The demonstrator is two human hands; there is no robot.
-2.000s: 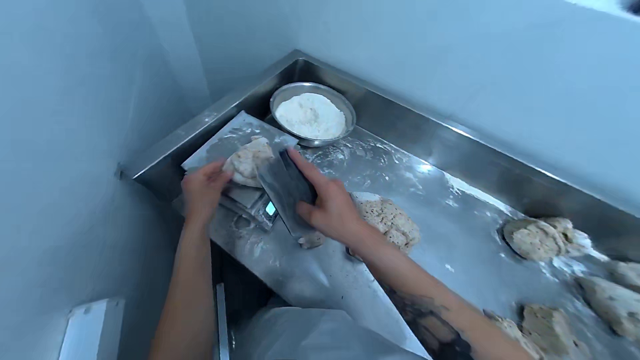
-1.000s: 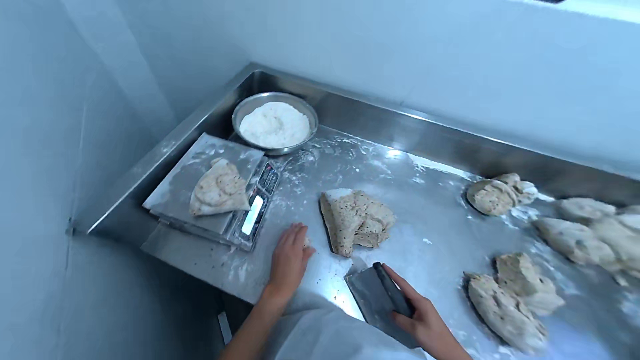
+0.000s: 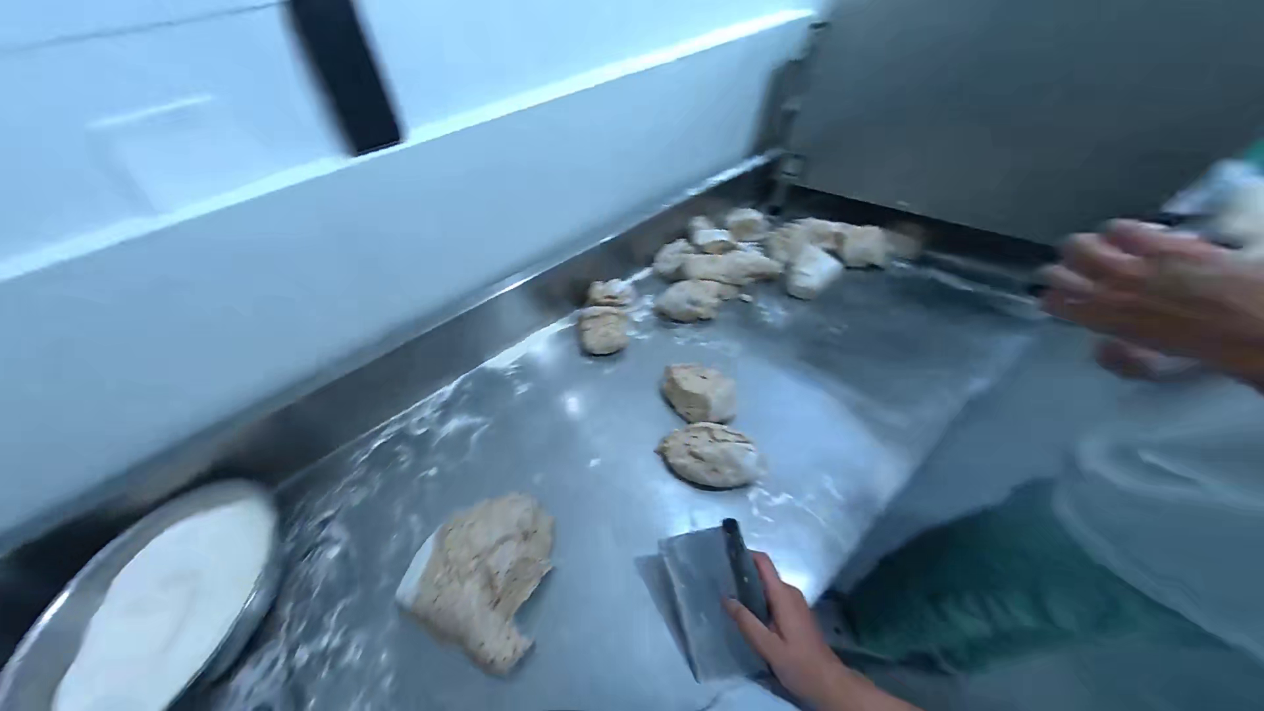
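In my right hand (image 3: 790, 632), low in the view, is a bench scraper (image 3: 706, 602) with a metal blade and dark handle, held over the steel worktop. To its left a large speckled dough piece (image 3: 484, 578) rests on the metal. Beyond the scraper lie an oval dough piece (image 3: 709, 455) and, against it, a second chunk (image 3: 699, 393). Two small pieces (image 3: 603, 330) sit near the back rim. My left hand is outside the view.
A metal bowl of flour (image 3: 168, 602) stands at lower left. Several dough pieces (image 3: 731, 267) crowd the far corner by the raised steel rim (image 3: 395, 380). At the right, another person's hands (image 3: 1155, 296) are blurred, above a light apron (image 3: 1165, 523).
The view has swung far to the right, bringing the other person in and leaving the scale and my left hand out. The scraper was over the scale two seconds ago and is now over the worktop.
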